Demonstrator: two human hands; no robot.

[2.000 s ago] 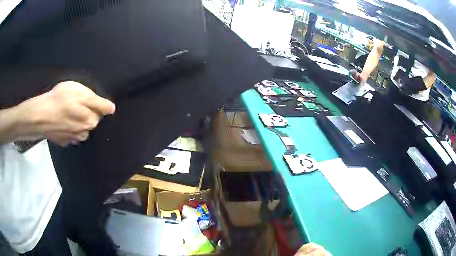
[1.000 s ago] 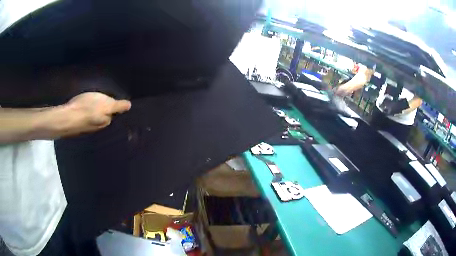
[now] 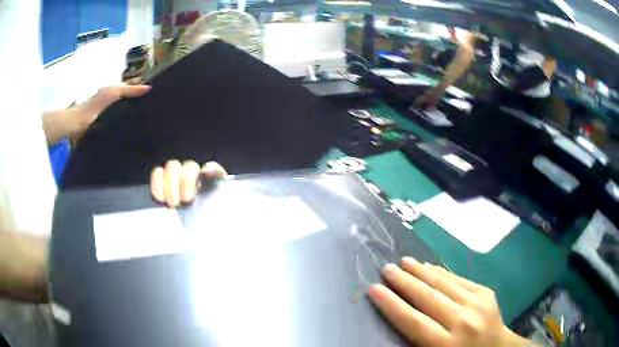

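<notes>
A large dark slab in glossy clear plastic, a bagged laptop [image 3: 129, 288] with white labels, fills the lower left and middle, with strong glare on it. The fingers of my left hand [image 3: 180, 181] curl over its far edge; the rest of that hand is hidden behind it. My right hand [image 3: 444, 305] lies over its right edge, fingers on the crinkled plastic, thumb not visible. Behind it is a large matte black sheet [image 3: 203, 108], perhaps foam. Another person's hand [image 3: 102, 105] is at the sheet's left edge.
The green bench mat [image 3: 468, 264] on the right bears a white sheet [image 3: 472, 220], small fans [image 3: 406, 210] and an exposed board [image 3: 553, 322] at the lower right. Rows of dark laptops [image 3: 556, 169] stand beyond. Another person's arm [image 3: 455, 68] reaches over the far bench.
The bagged laptop and both my hands on it have come into view. The black sheet now lies farther back, behind the laptop, with the other person's hand higher. The view has shifted, hiding the floor boxes.
</notes>
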